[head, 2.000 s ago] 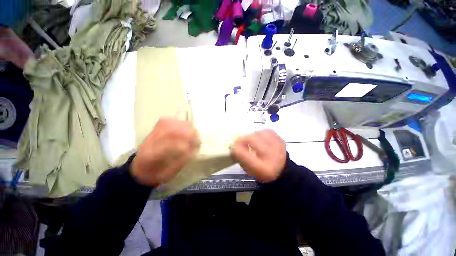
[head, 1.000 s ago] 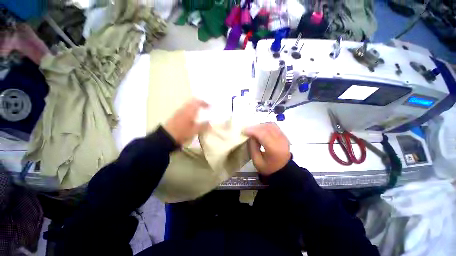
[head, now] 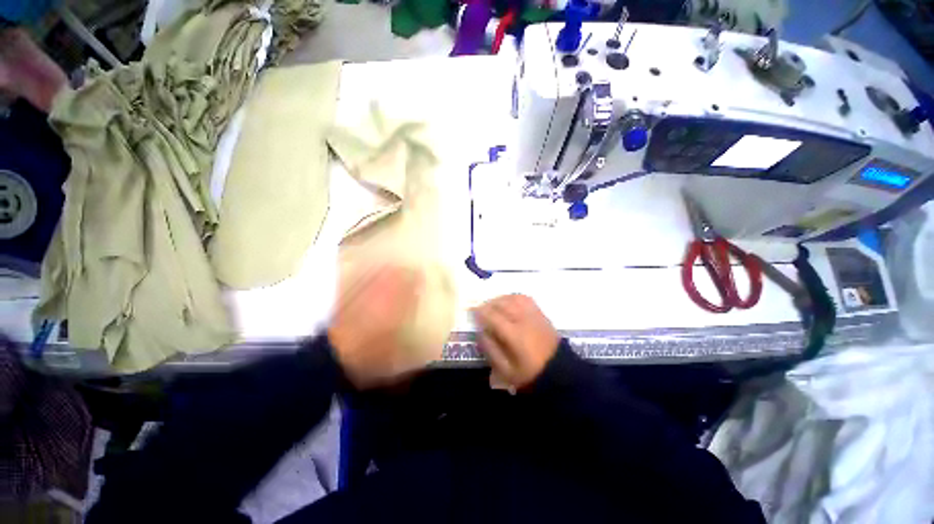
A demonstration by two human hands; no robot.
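A khaki garment piece lies partly crumpled on the white table left of the needle area. My left hand is blurred and lies over its near end; whether the fingers grip it I cannot tell. My right hand is at the table's front edge, right of the piece and apart from it, fingers curled; a small pale bit shows below it. A smooth khaki panel with a rounded near end lies flat to the left. The presser foot area has no khaki fabric under it.
A large khaki bundle is at far left. Red-handled scissors lie right of the needle, beside a dark green wrapped tool. The white machine head fills the right. A pale cloth heap is at lower right. Part of another person's arm shows upper left.
The khaki piece has gone from between both hands to lying on the table, its far part spread away from me. My right hand has let go of it. The smooth panel's rounded end is now uncovered.
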